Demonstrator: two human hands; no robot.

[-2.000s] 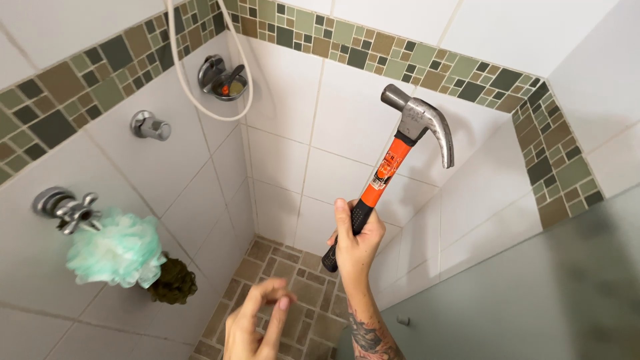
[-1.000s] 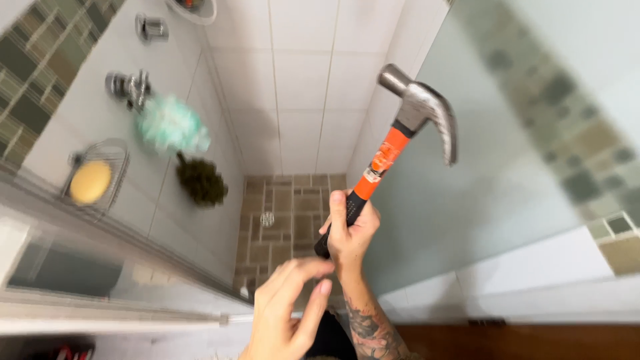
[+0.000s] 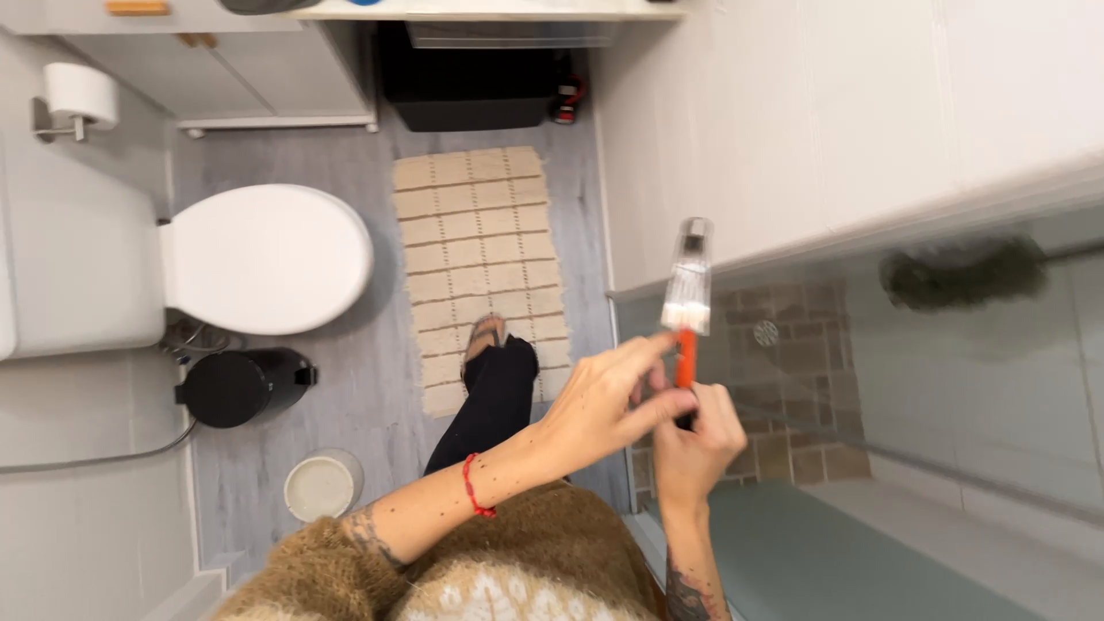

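My right hand (image 3: 700, 440) is closed around the black grip of a claw hammer (image 3: 686, 358) with an orange handle section. Its steel head points away from me, and motion blurs it. Close beside the handle is my left hand (image 3: 604, 401), thumb and fingers apart around the orange part; whether they touch it is hard to tell. A red string bracelet circles the left wrist. Most of the black grip is hidden by my hands.
At left are a toilet (image 3: 267, 259), a black pedal bin (image 3: 228, 388) and a white round container (image 3: 323, 485). A woven rug (image 3: 483, 233) lies under my foot. A glass shower panel (image 3: 828, 552) stands at right, a cabinet (image 3: 259, 78) at the far left.
The view has swung from the shower to the toilet area. My left hand, below the hammer's grip before, is now up beside its orange section. The right hand keeps hold of the hammer.
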